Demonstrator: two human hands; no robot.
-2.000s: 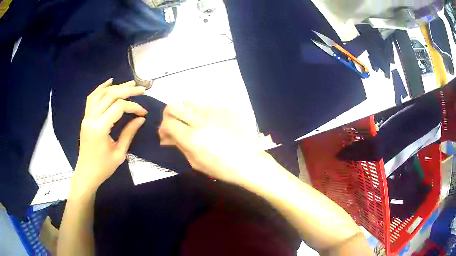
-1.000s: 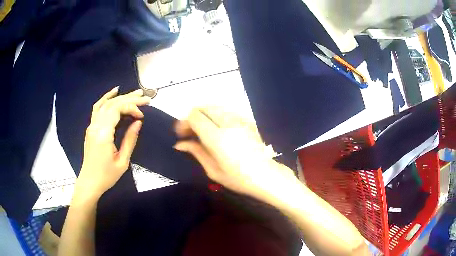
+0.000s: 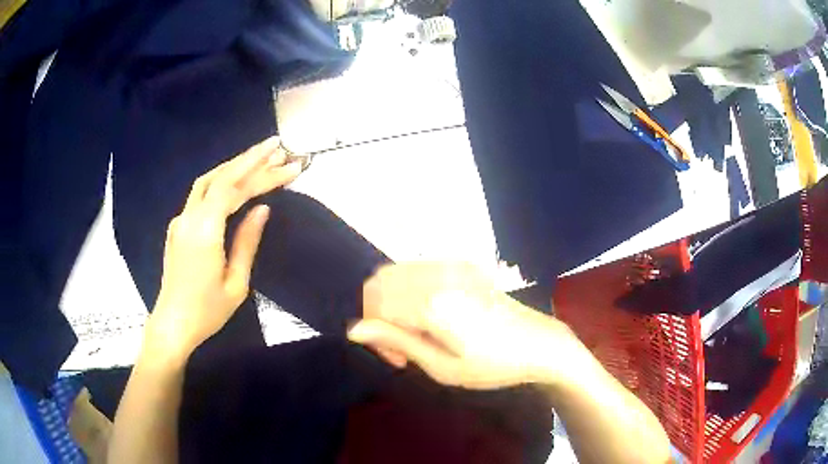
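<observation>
Dark navy cloth (image 3: 313, 240) runs across the white table between my hands and down toward my lap. My left hand (image 3: 218, 227) lies on the cloth with its fingertips near a small metal piece at its edge; thumb and fingers are apart. My right hand (image 3: 445, 322) grips the cloth's lower right edge near the table's front, thumb below and fingers above. More dark cloth (image 3: 191, 109) lies bunched at the upper left, up to the machine's metal parts at the top.
Thread snips (image 3: 643, 127) with orange and blue handles lie on a dark panel (image 3: 563, 154) at the right. The white machine head (image 3: 717, 41) is at the upper right. A red basket (image 3: 626, 362) holds dark and white pieces. A blue basket (image 3: 56, 417) is at the lower left.
My right hand has moved down and right along the cloth and closed on its edge. My left hand stays near the metal piece, its fingers reaching slightly further. The view has shifted a little.
</observation>
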